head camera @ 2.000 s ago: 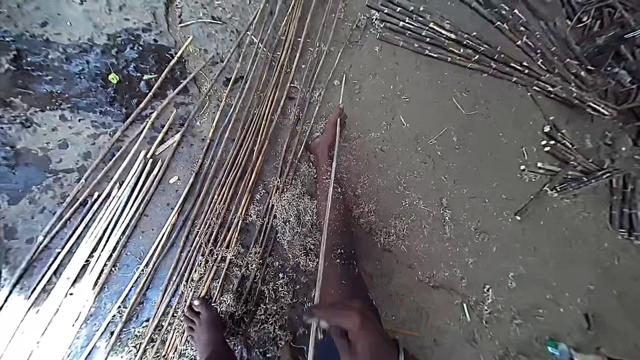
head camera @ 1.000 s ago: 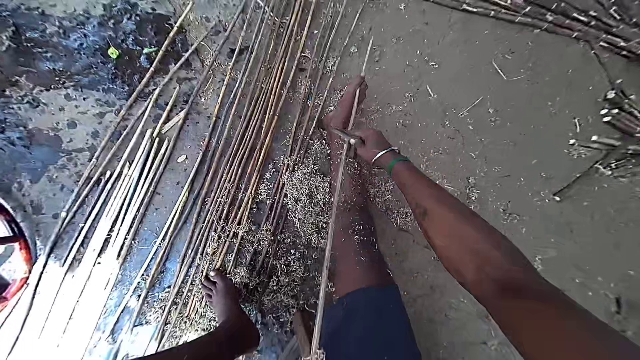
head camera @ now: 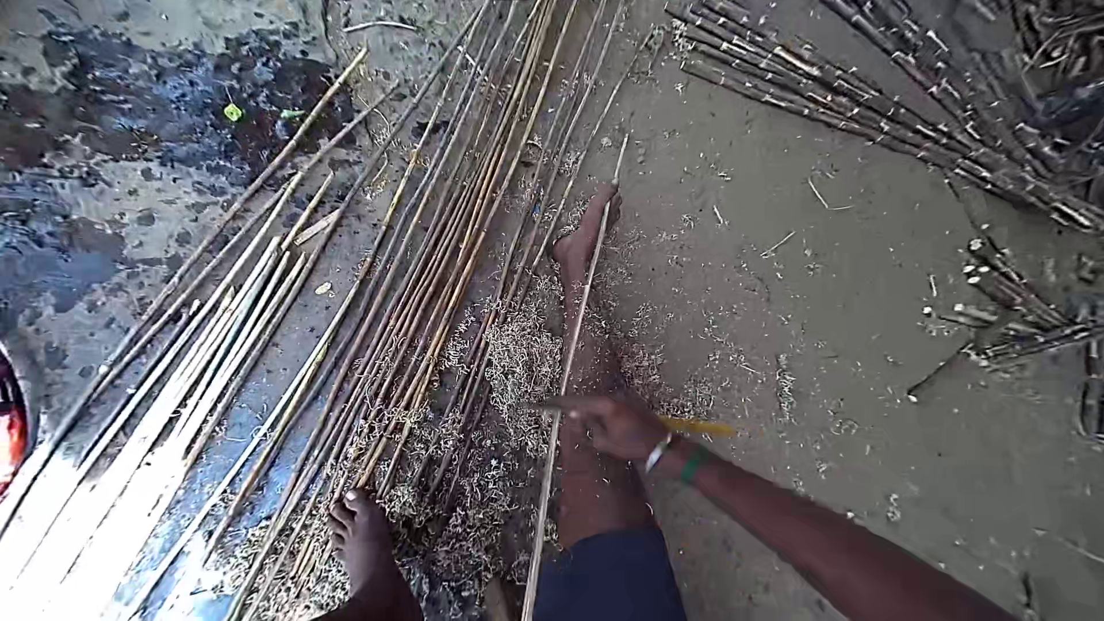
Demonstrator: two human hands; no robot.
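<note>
My right hand (head camera: pixel 617 424) is closed around a knife (head camera: pixel 703 427) with a yellow handle; its blade crosses a long thin cane strip (head camera: pixel 576 332) above my shin. The strip runs from the bottom edge up along my outstretched leg (head camera: pixel 595 483), and its far end passes over my foot (head camera: pixel 595 228). On the wrist are a white bangle and a green band. My left hand is out of the frame. Pale curled shavings (head camera: pixel 522 358) lie around the leg and on the ground.
Long canes (head camera: pixel 457 233) lie lengthwise at the left, beside paler peeled ones (head camera: pixel 228 336). My other foot (head camera: pixel 358 526) rests at their near ends. Bundles of dark jointed stalks (head camera: pixel 862 112) lie at the upper right, shorter ones (head camera: pixel 1026 319) below. A red object (head camera: pixel 10 423) shows at the left edge.
One second ago my right hand was farther up the strip, near my foot; now it is lower, over the shin. Two seconds ago it was near the bottom edge.
</note>
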